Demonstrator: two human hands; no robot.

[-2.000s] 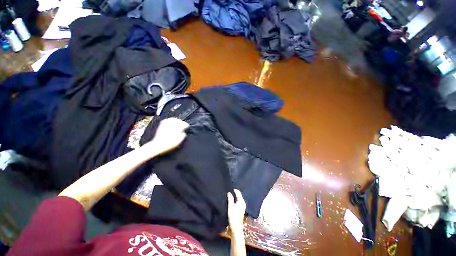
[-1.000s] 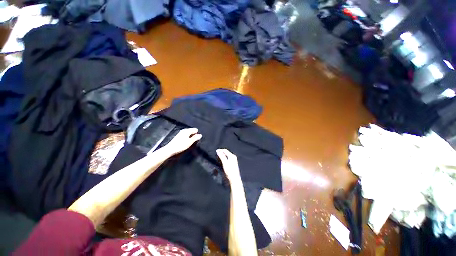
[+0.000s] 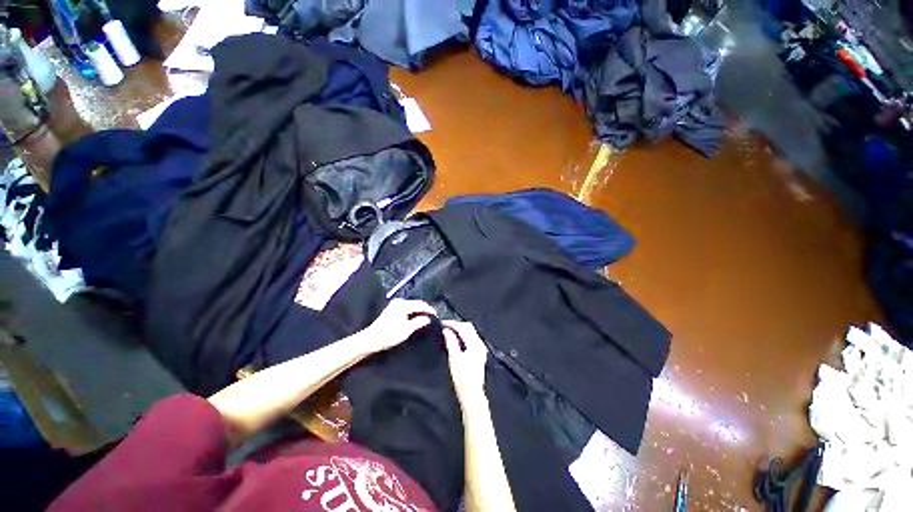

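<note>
A black suit jacket [image 3: 561, 310] lies on the glossy brown table, its front partly open over a shiny black lining. A grey hanger [image 3: 385, 236] is in its collar, with the hook toward the dark pile. My left hand [image 3: 405, 322] and my right hand [image 3: 463, 350] are close together at the jacket's front edge. Both pinch the black cloth there; the fingertips partly hide what they hold. A navy garment [image 3: 571, 228] lies under the jacket's far side.
A dark garment pile [image 3: 235, 210] lies left of the jacket. Blue-grey garments [image 3: 531, 45] lie along the far side. A white cloth pile [image 3: 869, 420], black hangers [image 3: 789, 485] and a thin pen-like stick [image 3: 682, 492] are at the right. White bottles [image 3: 120, 42] stand far left.
My right hand has moved up from the jacket's lower edge to meet my left hand at the front edge. My left hand has moved down from near the collar. The jacket's front panels lie closer together.
</note>
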